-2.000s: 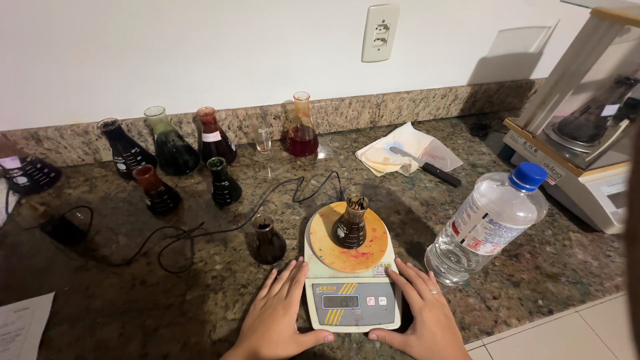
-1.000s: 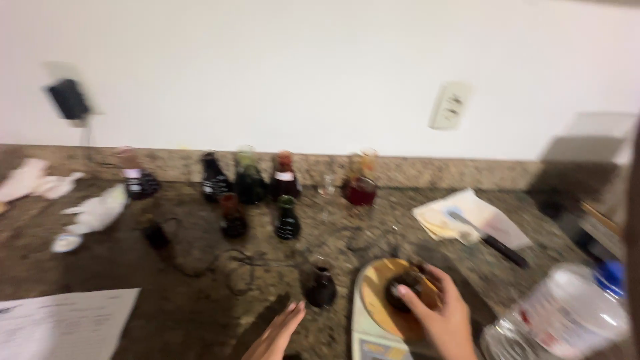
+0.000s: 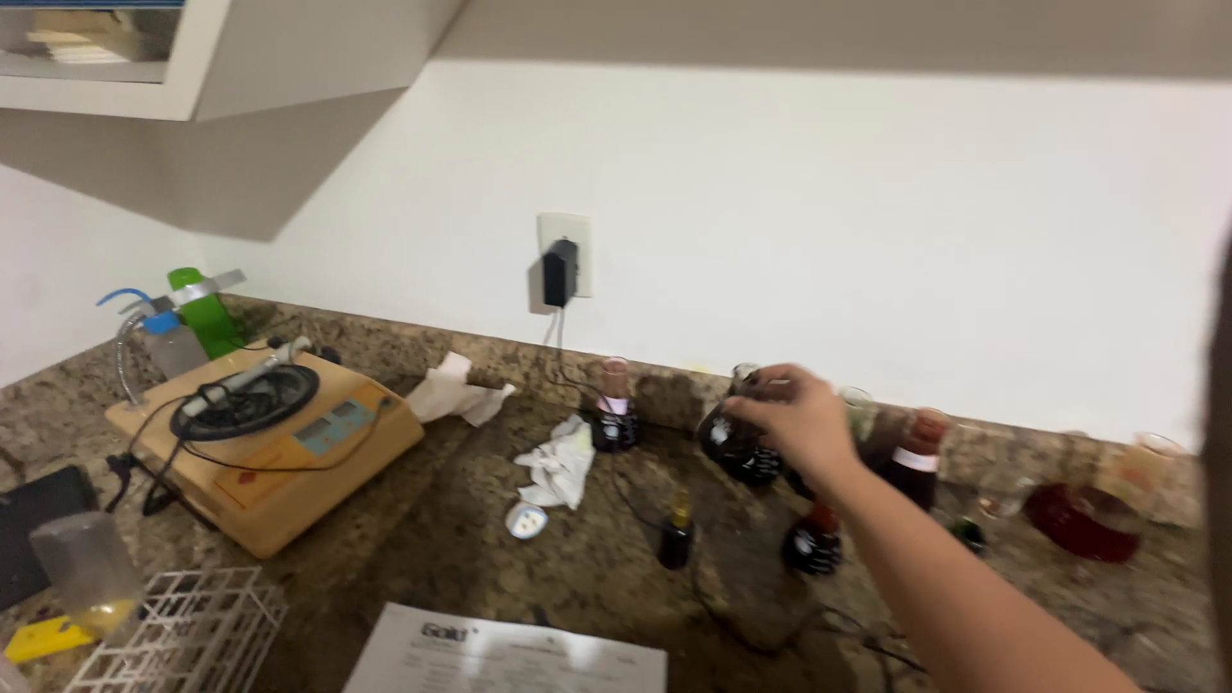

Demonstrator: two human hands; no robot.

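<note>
My right hand (image 3: 794, 419) reaches in from the lower right, its fingers closed around the upper part of a dark-filled Erlenmeyer flask (image 3: 724, 438); blur and overlap hide the exact grip. Left of it stands a labelled flask with dark liquid (image 3: 616, 433). In front are a small dark flask with a yellowish neck (image 3: 677, 541) and a flask with a reddish neck (image 3: 811, 549). To the right are a labelled dark flask (image 3: 914, 472), partly behind my forearm, and a wide flask of red liquid (image 3: 1088, 520). My left hand is out of view.
Crumpled paper (image 3: 560, 467), a round white lid (image 3: 526, 521) and a printed sheet (image 3: 510, 659) lie on the granite counter. A beige laboratory device (image 3: 269, 433) and a white wire rack (image 3: 183, 626) are at left. A cable runs from the black plug adapter (image 3: 559, 274).
The view has swung far left. My right hand has moved from the small flask on the balance to the flasks along the wall. My left hand and the balance have left the view.
</note>
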